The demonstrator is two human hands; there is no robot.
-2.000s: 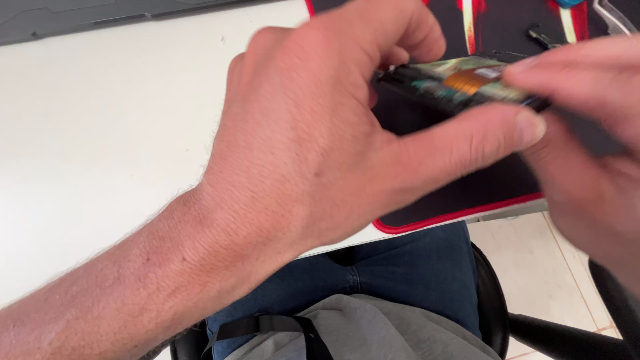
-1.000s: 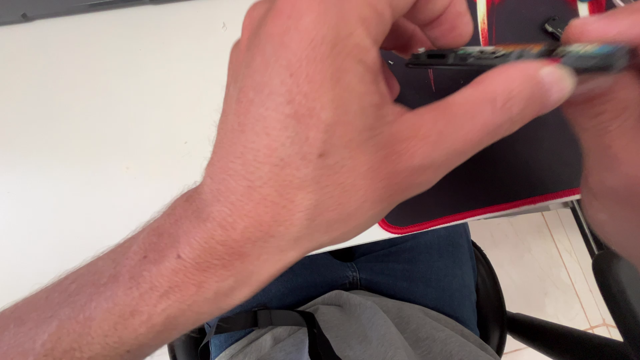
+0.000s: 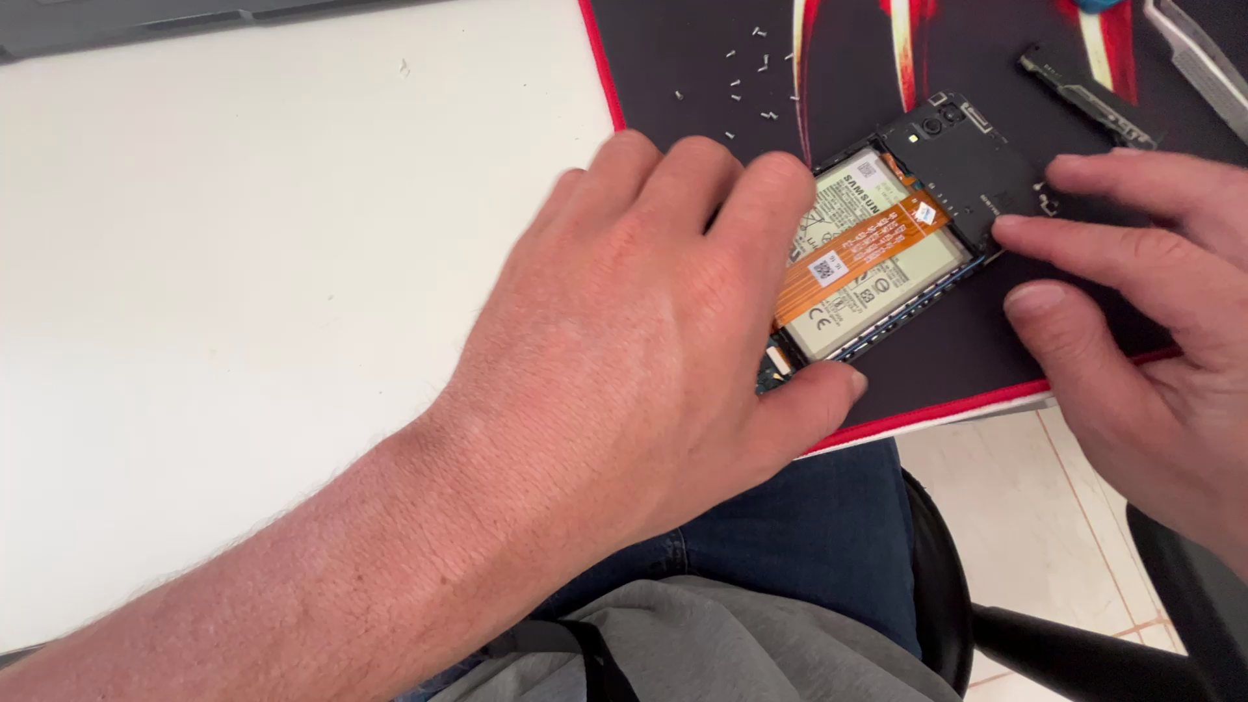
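Note:
An opened Samsung smartphone [image 3: 877,263] lies tilted on a black mat with a red edge. Its battery [image 3: 912,278] shows, crossed by an orange flex ribbon cable [image 3: 858,258]. A black plastic cover [image 3: 951,171] with the camera lenses spans the phone's upper right end. My left hand [image 3: 643,322] grips the phone's lower left end, fingers over the far side and thumb at the near side, hiding that end. My right hand [image 3: 1150,283] is at the camera end with its fingers apart; a fingertip is at the cover's edge, and no object shows between finger and thumb.
Several tiny screws [image 3: 765,63] are scattered on the mat [image 3: 673,39] beyond my left hand. A narrow black plastic phone part [image 3: 1092,97] lies at the upper right, near a grey-white tool or part [image 3: 1204,68] at the edge. A dark grey object [image 3: 146,19] borders the white table [image 3: 244,244].
The phone, held up and tilted edge-on between both hands before, now lies flat on the mat. My right hand has let go, and its fingers have spread apart.

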